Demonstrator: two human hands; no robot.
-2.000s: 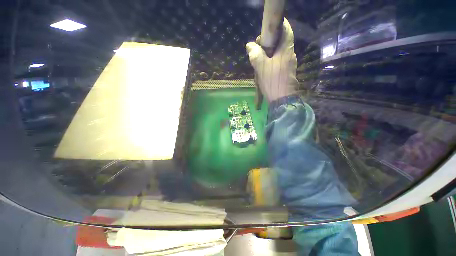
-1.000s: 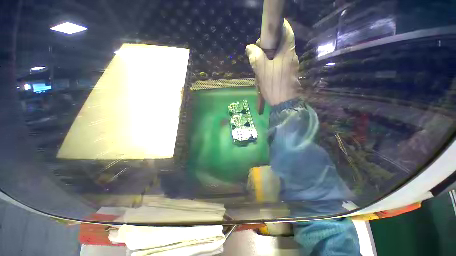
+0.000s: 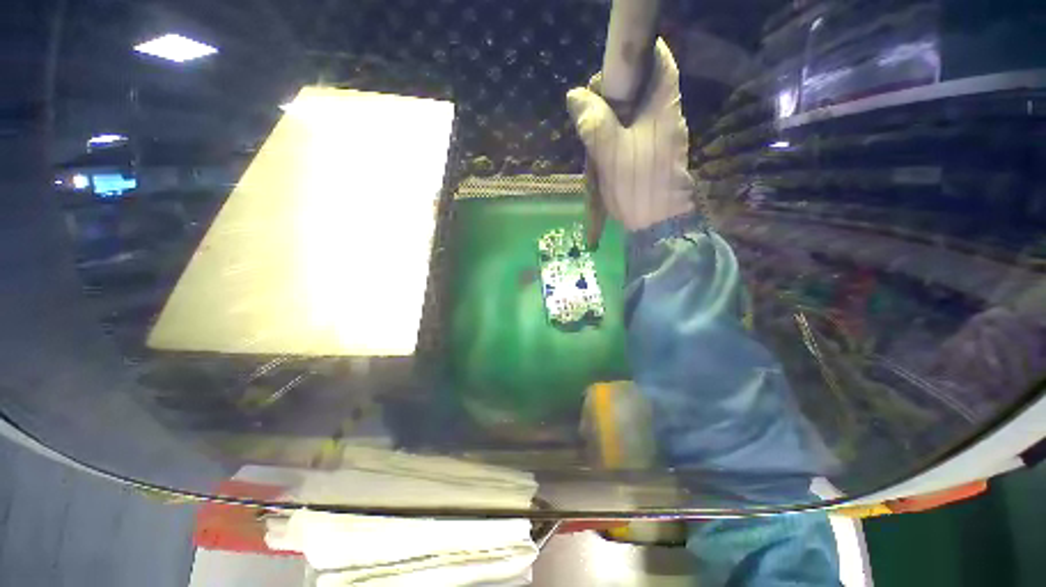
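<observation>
Through the cabinet window, a small whitish-green circuit board [image 3: 570, 279] lies on the green mat [image 3: 505, 333]. My right hand [image 3: 638, 143], in a thin whitish glove, is closed around a pale thick tube [image 3: 631, 52] coming from above. A dark, narrow nozzle or lever [image 3: 593, 212] points down below the hand, beside the board's upper end. My right arm in a light blue sleeve [image 3: 711, 355] reaches in through the opening. My left hand is not in view.
A bright, pale yellow slanted panel [image 3: 310, 229] shows at the left. A padded flap with a yellow edge [image 3: 619, 424] is beside my sleeve. A folded white cloth bundle [image 3: 413, 545] lies on the front ledge between red padding [image 3: 229, 525] and my sleeve. Green conveyor surface [image 3: 946, 545] shows at lower right.
The view has shifted slightly, so the whole scene sits a little further right. The nozzle's lower end now appears nearer the board's top. My right hand keeps its hold on the tube.
</observation>
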